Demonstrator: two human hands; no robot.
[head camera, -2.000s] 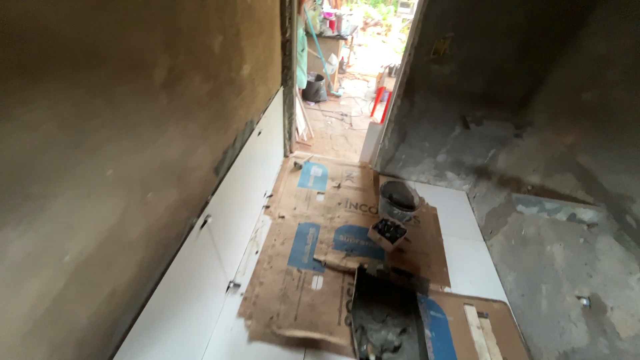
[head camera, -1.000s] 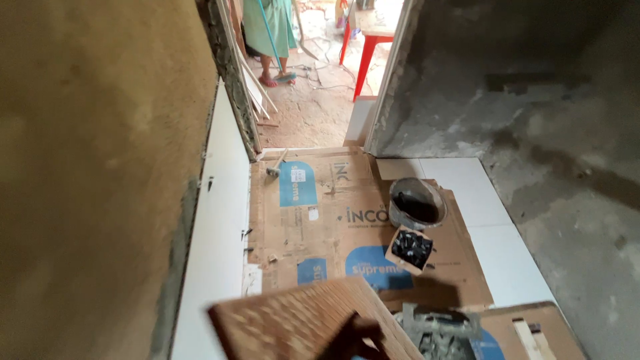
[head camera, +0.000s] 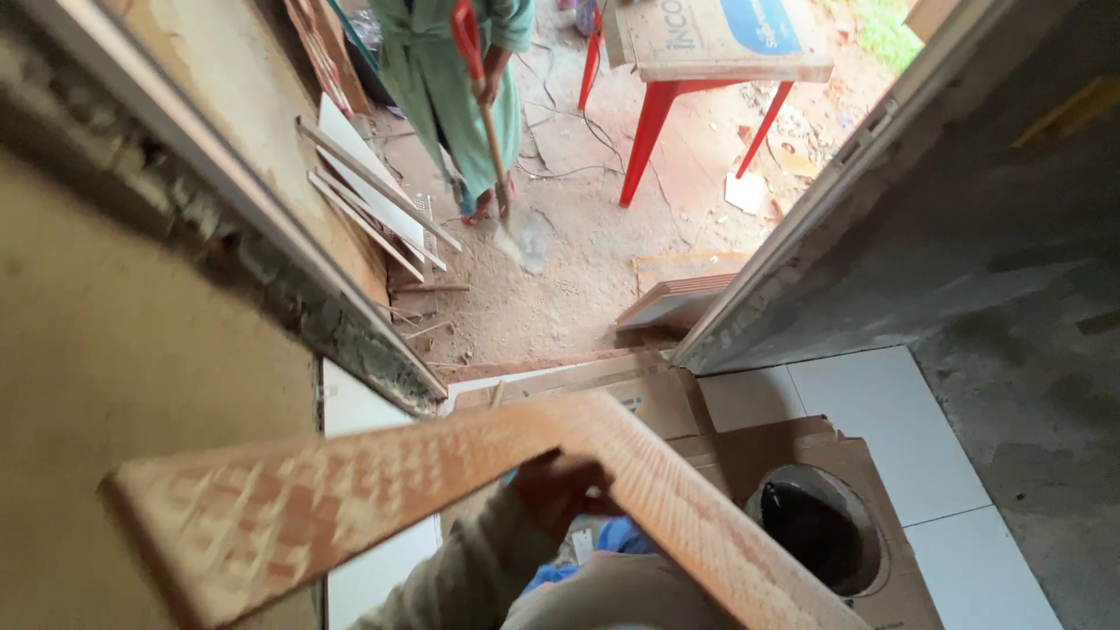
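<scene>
My left hand (head camera: 564, 490), in a long sleeve reaching up from the bottom, grips an L-shaped piece of ceramic tile (head camera: 455, 451) at its inner corner. The tile's reddish, ridged back faces me; one arm of it runs to the left, the other down to the right. My right hand is not in view. To the right of the tile, a bucket (head camera: 818, 529) with dark contents stands on cardboard sheeting (head camera: 892, 525) laid over the white floor tiles (head camera: 884, 420).
The doorway ahead lies between a left frame (head camera: 254, 192) and a right frame (head camera: 805, 206). Beyond it, a person (head camera: 464, 96) holds a shovel (head camera: 490, 131). Tile strips (head camera: 376, 192) lean at left, stacked tiles (head camera: 678, 302) at right. A red-legged table (head camera: 652, 140) bears cardboard.
The view has moved towards the doorway. The tile piece, only partly visible at the bottom a second ago, now spans the lower view, held up in front of the threshold.
</scene>
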